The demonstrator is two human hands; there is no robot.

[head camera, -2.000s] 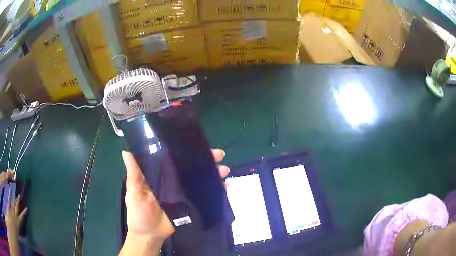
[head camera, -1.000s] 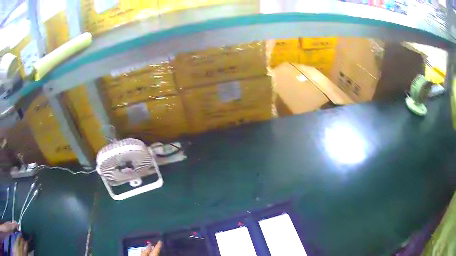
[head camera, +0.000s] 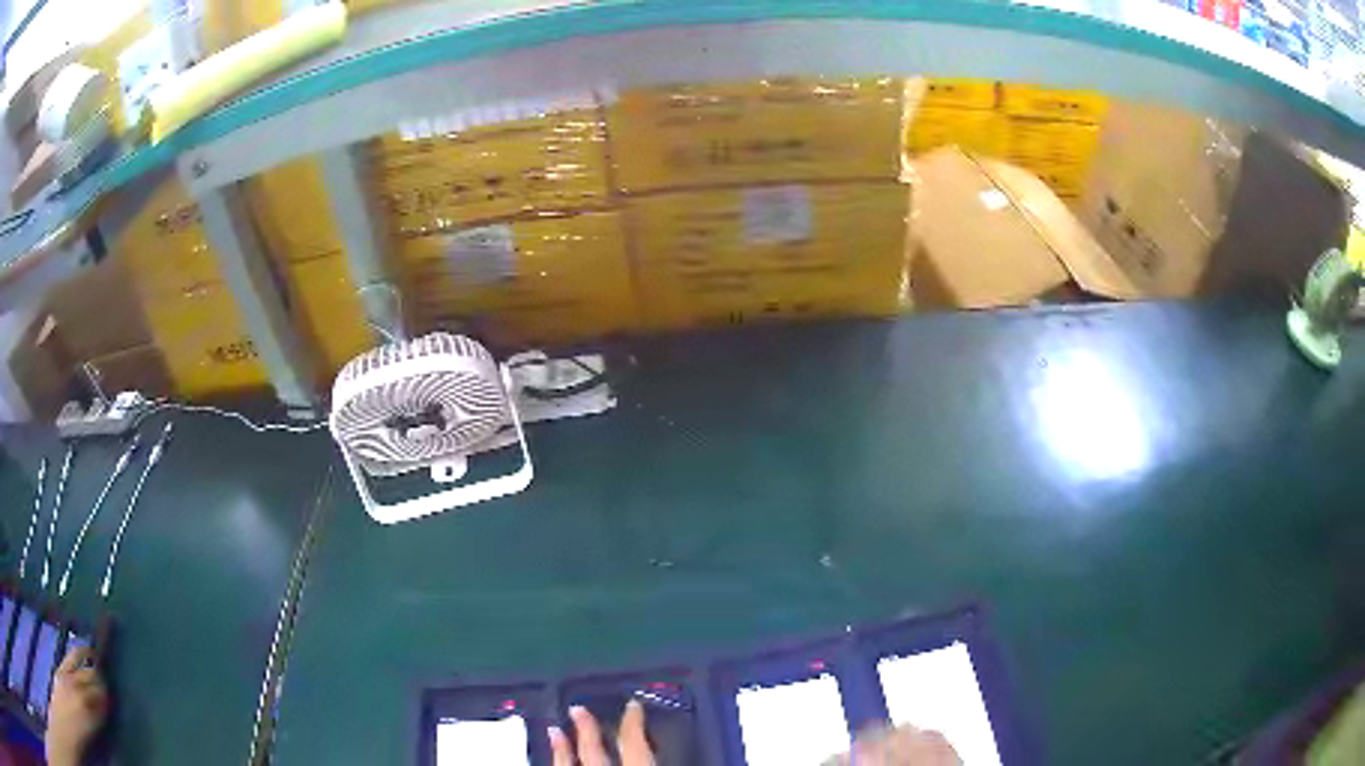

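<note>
A black tray [head camera: 988, 676] at the bottom edge holds several phones side by side. The leftmost phone [head camera: 482, 742], third phone [head camera: 794, 718] and rightmost phone [head camera: 936, 696] show white screens. The second phone [head camera: 671, 715] is dark. My left hand [head camera: 602, 739] has its fingers apart over the dark phone; the palm is cut off by the bottom edge. I cannot tell whether the fingertips touch it. My right hand [head camera: 898, 745] is blurred and cut off, over the lower part between the third and rightmost phones; its grip cannot be made out.
A white desk fan [head camera: 424, 419] stands behind the tray, with a power strip [head camera: 562, 392] beside it. White cables [head camera: 98, 509] and another person's hand [head camera: 75, 703] with phones are at left. Yellow cartons [head camera: 764, 247] stand behind under a green-edged shelf [head camera: 674, 38]. A green fan [head camera: 1323, 311] is far right.
Two seconds ago a hand held a dark phone up near the camera; it is no longer raised. Fingers moved from the leftmost phone to the second. My right hand has come over the white-screened phones.
</note>
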